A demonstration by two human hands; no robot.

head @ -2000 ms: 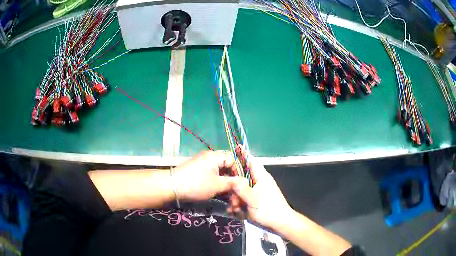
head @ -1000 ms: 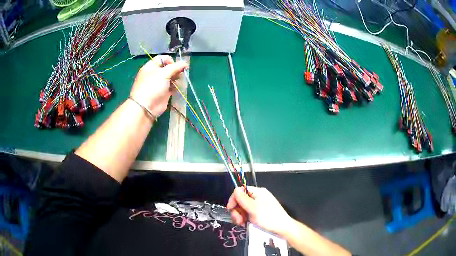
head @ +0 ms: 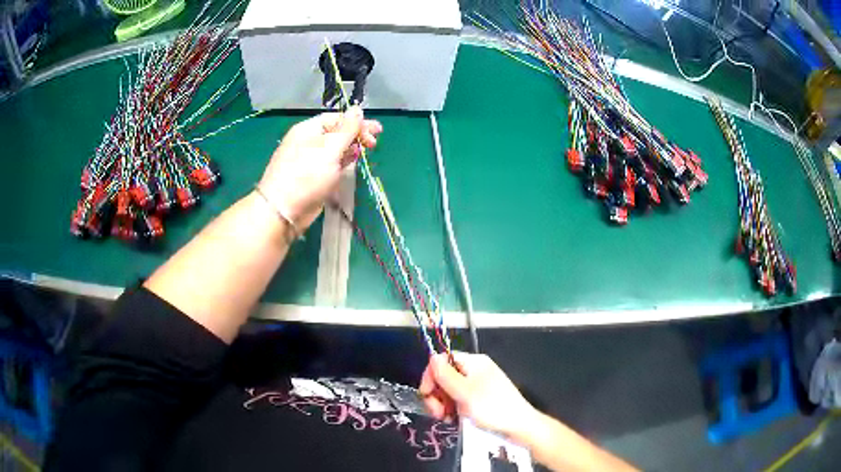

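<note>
My left hand (head: 318,161) pinches wires just below the black round opening (head: 348,66) of the white-grey machine (head: 401,66). A yellow wire end sticks up past its fingertips in front of the opening. My right hand (head: 475,392) holds the lower end of the same wire bundle (head: 398,247) near the bench's front edge; the connector is hidden in the fingers. The wires run taut between both hands, in yellow, blue, white and green. A dark red strand hangs beside them and looks twisted.
A heap of harnesses with red connectors (head: 138,198) lies left. Another heap (head: 627,166) lies right of the machine, with narrower bundles (head: 758,217) farther right. A white cable (head: 449,217) runs from the machine over the front edge. A blue stool (head: 752,383) stands at lower right.
Two seconds ago both hands were together near the front edge. My left hand then moved up to the machine and now holds a yellow wire end upward. The view has shifted slightly.
</note>
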